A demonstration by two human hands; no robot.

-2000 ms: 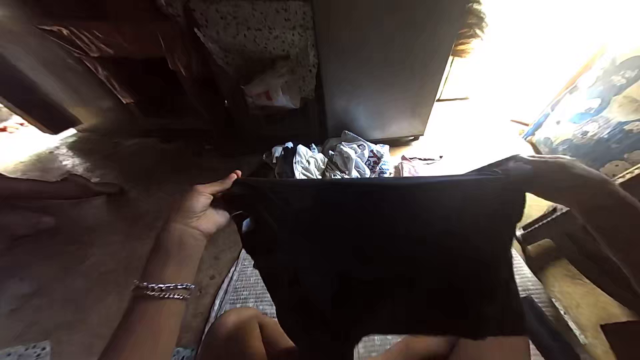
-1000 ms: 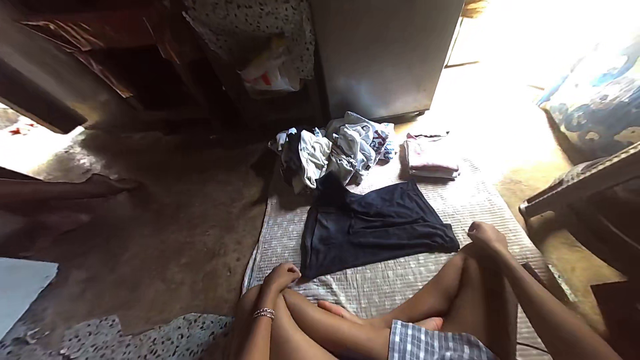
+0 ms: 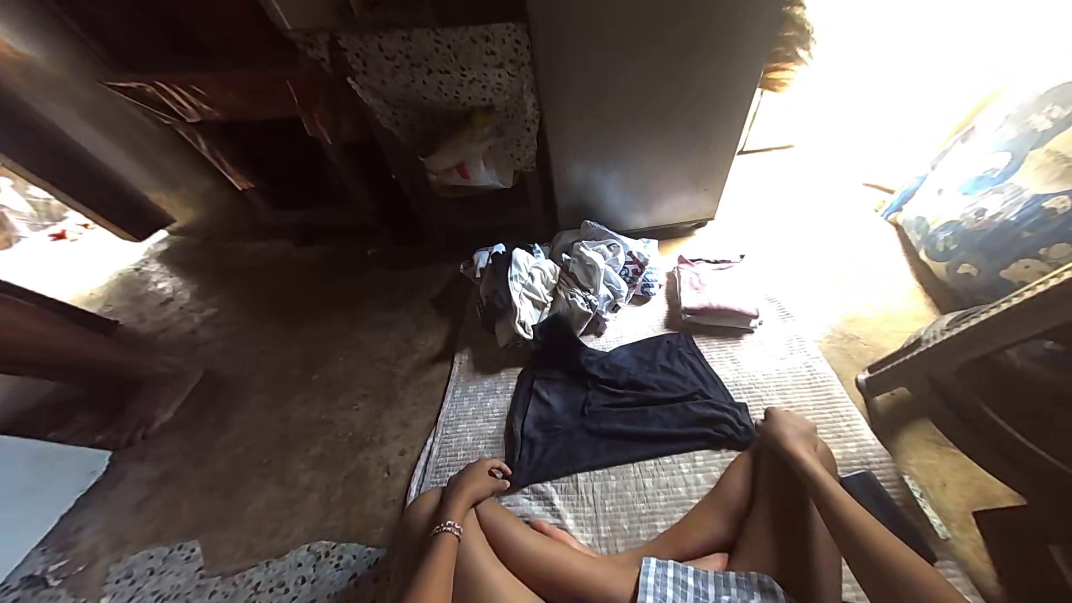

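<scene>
A dark garment (image 3: 628, 402) lies spread on the pale ribbed mat (image 3: 620, 502) before my crossed legs. My left hand (image 3: 479, 483), with a bracelet at the wrist, is at the garment's near left corner, fingers curled; whether it grips the cloth is unclear. At its near right corner, over my knee, is my right hand (image 3: 787, 431), its fingers bent in; its hold on the edge cannot be made out. Beyond the garment rises a heap of crumpled clothes (image 3: 586, 272). To the right of that heap sits a folded pink and white stack of cloth (image 3: 716, 293).
A grey metal cabinet or refrigerator (image 3: 645, 109) stands behind the clothes. On the right are a chair-like frame (image 3: 971, 335) and a blue patterned cushion or cloth (image 3: 997, 201). Another person's foot (image 3: 142, 402) rests on the floor at left. A plastic bag (image 3: 469, 163) hangs under a speckled cover.
The dark garment was held up between both hands two seconds ago; now it lies on the mat. My hands have come down to its near corners.
</scene>
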